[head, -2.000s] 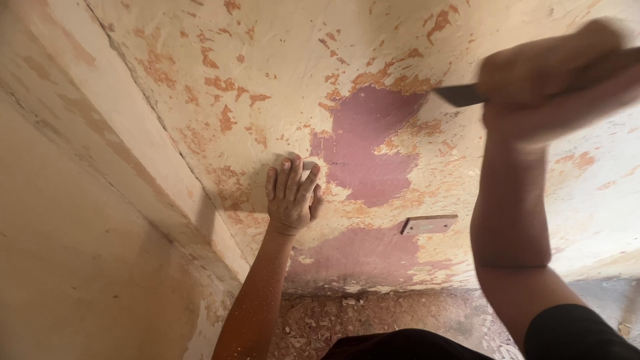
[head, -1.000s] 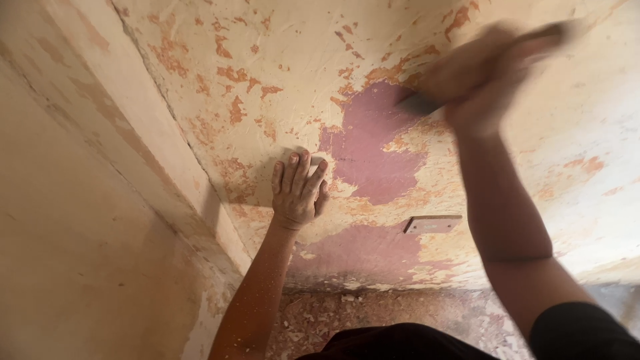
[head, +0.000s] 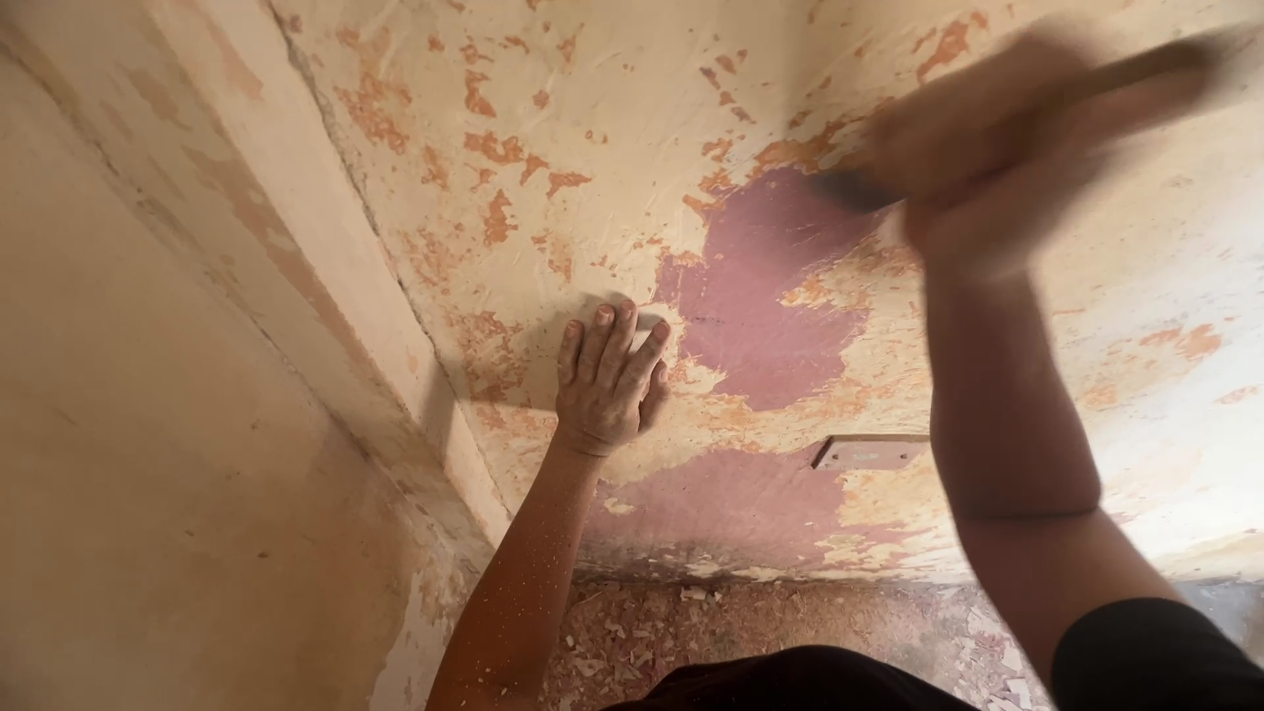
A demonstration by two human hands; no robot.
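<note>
My left hand rests flat on the wall, fingers apart, left of a bare purple patch. Cream and orange remnants of coating surround that patch. At the upper right, my right hand grips a scraper, blurred by motion. The scraper's dark blade is at the patch's top right edge, and its handle sticks out beyond the hand to the right. Whether the blade touches the wall cannot be told.
A pinkish cover plate is on the wall below the patch. A raised trim runs down the left, beside another wall section. Flakes of coating lie on the floor at the wall's foot.
Two seconds ago the scraper blade was farther right, off the purple patch; now it is at the patch's upper right edge. My left hand has stayed flat on the wall.
</note>
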